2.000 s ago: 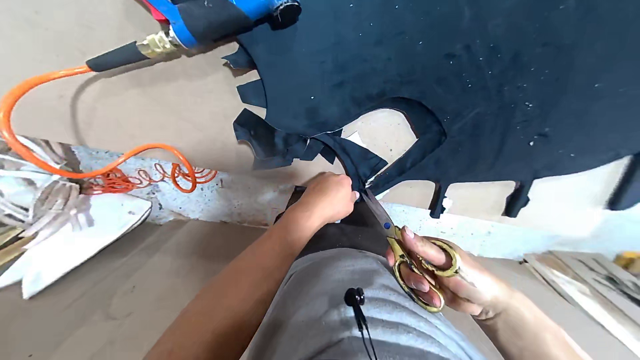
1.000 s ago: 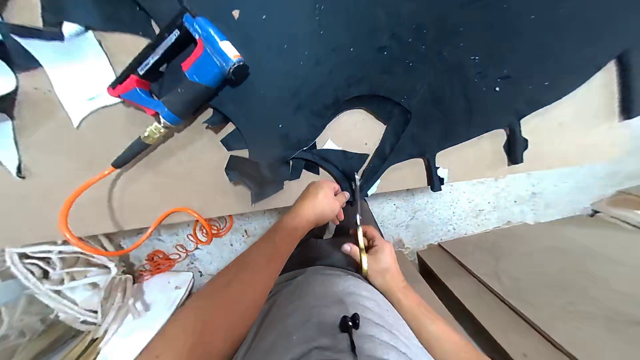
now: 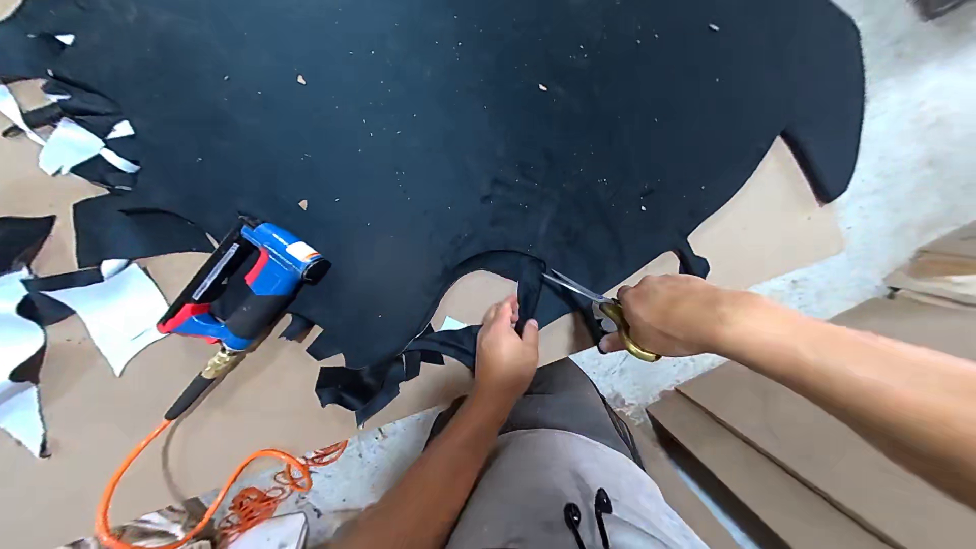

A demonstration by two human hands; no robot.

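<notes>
A large sheet of black leather-like material (image 3: 427, 152) lies over a tan board, its near edge cut into curves and notches. My left hand (image 3: 507, 347) holds a narrow black strip (image 3: 529, 290) between thumb and fingers at that edge. Gold-handled scissors (image 3: 625, 328) are in my right hand (image 3: 663, 316), with the blades pointing up and left at the sheet beside the strip. How far the blades are apart is hard to tell. Jagged black offcuts (image 3: 366, 385) hang together left of my left hand.
A blue and red pneumatic stapler (image 3: 278, 263) rests on the sheet and board at left, joined to an orange coiled air hose (image 3: 114, 488). White and black scraps (image 3: 114, 313) lie farther left. Stacked brown boards (image 3: 808, 427) stand at lower right, on a pale floor (image 3: 915, 137).
The view has shifted a lot. My right hand and the scissors have moved from near my lap to the right of the strip, farther up along the sheet's edge. My left hand now holds the strip raised.
</notes>
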